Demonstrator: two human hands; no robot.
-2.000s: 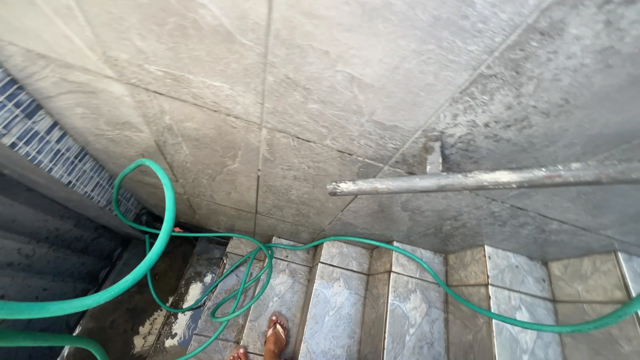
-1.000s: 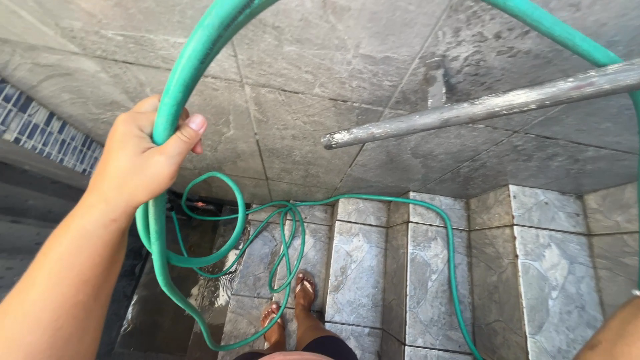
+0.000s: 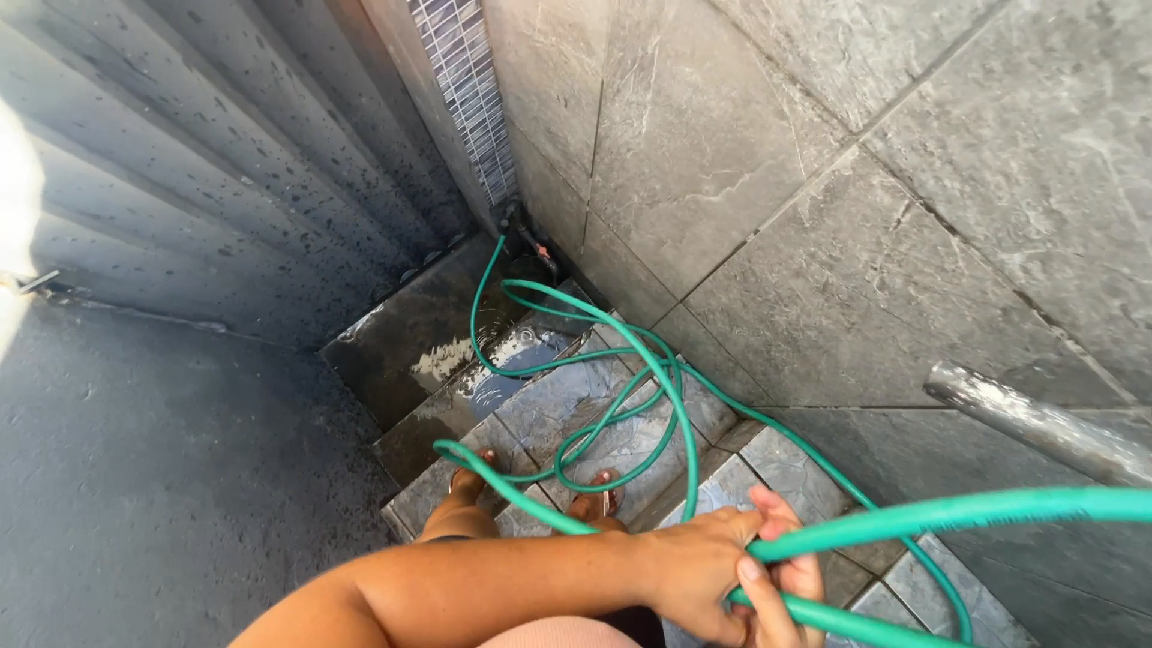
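A green garden hose [image 3: 684, 432] lies in loose loops over the tiled steps and rises to my hands at the lower right. My left hand [image 3: 706, 562] is closed around it, the forearm reaching in from the lower left. Just beyond, partly behind the left, my right hand [image 3: 792, 576] has its fingers on the hose where two strands run off to the right. The hands touch or nearly touch. The hose's far end reaches the dark corner at the foot of the steps, beside a small pipe fitting [image 3: 543, 254].
Wet grey tiled steps [image 3: 423, 360] descend to the left, my sandalled feet on them. A worn metal handrail [image 3: 1035, 418] juts in at the right before a tiled wall [image 3: 765, 225]. A ribbed metal panel [image 3: 225, 171] and a dark wall [image 3: 180, 468] stand at the left.
My left hand, raised with the hose at the left a second ago, is now low at the right, beside my right hand. The view has swung toward the foot of the steps.
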